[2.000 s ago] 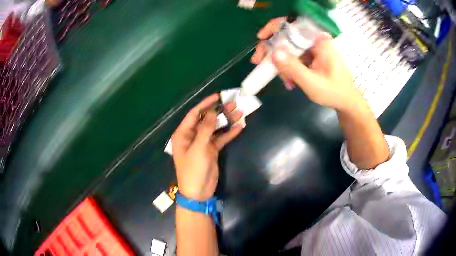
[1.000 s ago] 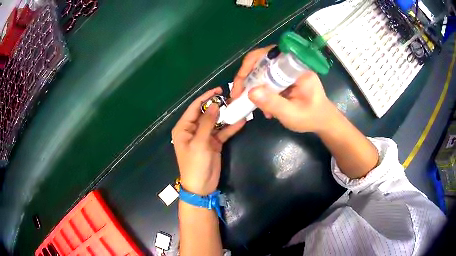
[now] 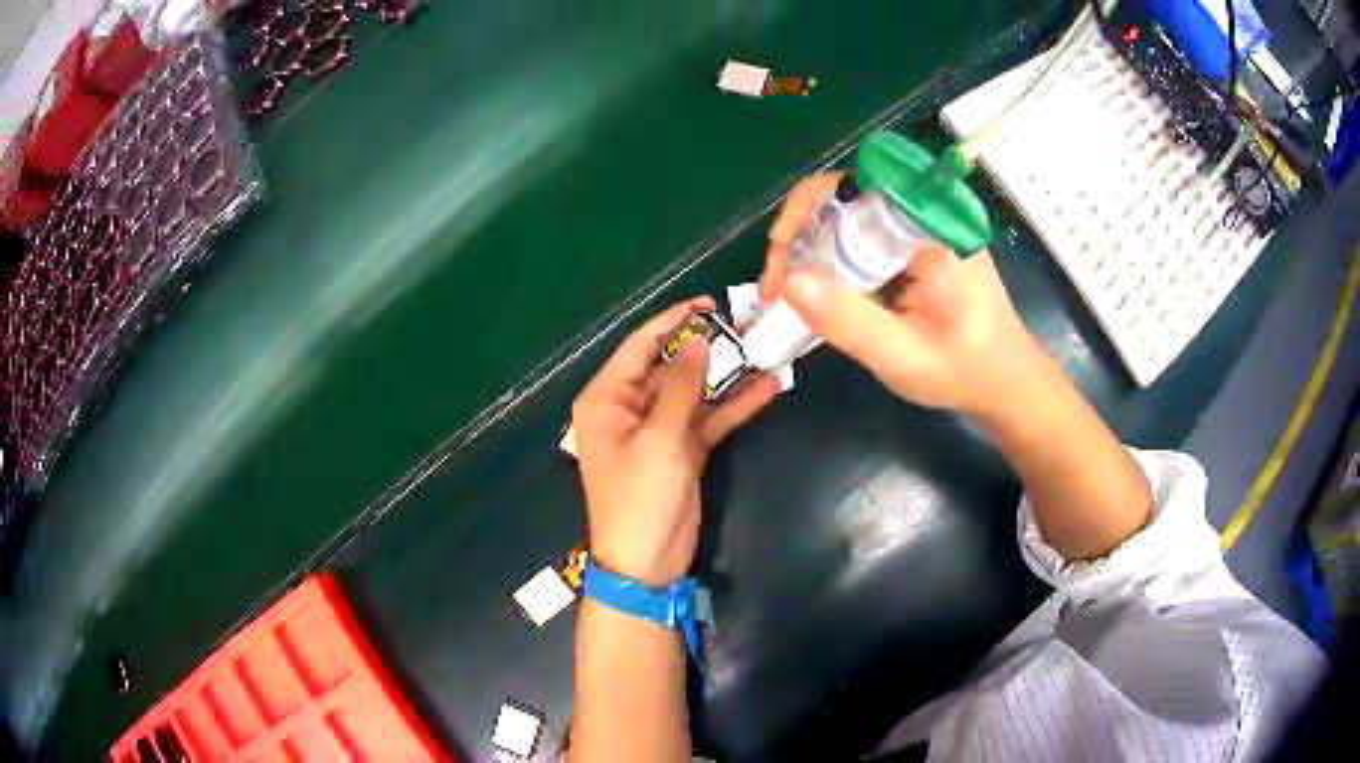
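My left hand (image 3: 649,425), with a blue wrist strap (image 3: 638,596), holds a small dark-framed watch housing (image 3: 707,355) in its fingertips, gold-yellow and white inside. My right hand (image 3: 910,328) grips the translucent white dispensing syringe (image 3: 865,246) with its green cap (image 3: 925,191) and hose. The syringe's lower end is at the housing's right edge; its tip and any contact are hidden. A white wipe (image 3: 746,301) shows partly behind the hands. White display modules lie on the bench (image 3: 545,596) and on the belt (image 3: 746,79), with orange-gold tails.
An orange-red tray (image 3: 284,678) with square pockets is at the lower left, near another white square (image 3: 516,730). A white perforated board (image 3: 1096,194) and cables (image 3: 1253,164) are at the upper right. Clear blister trays (image 3: 127,224) are at the upper left. A green belt (image 3: 373,268) runs diagonally.
The syringe has come down from the wipe to the housing in my left hand. The display module on the belt shows farther into view. The whole view has shifted slightly.
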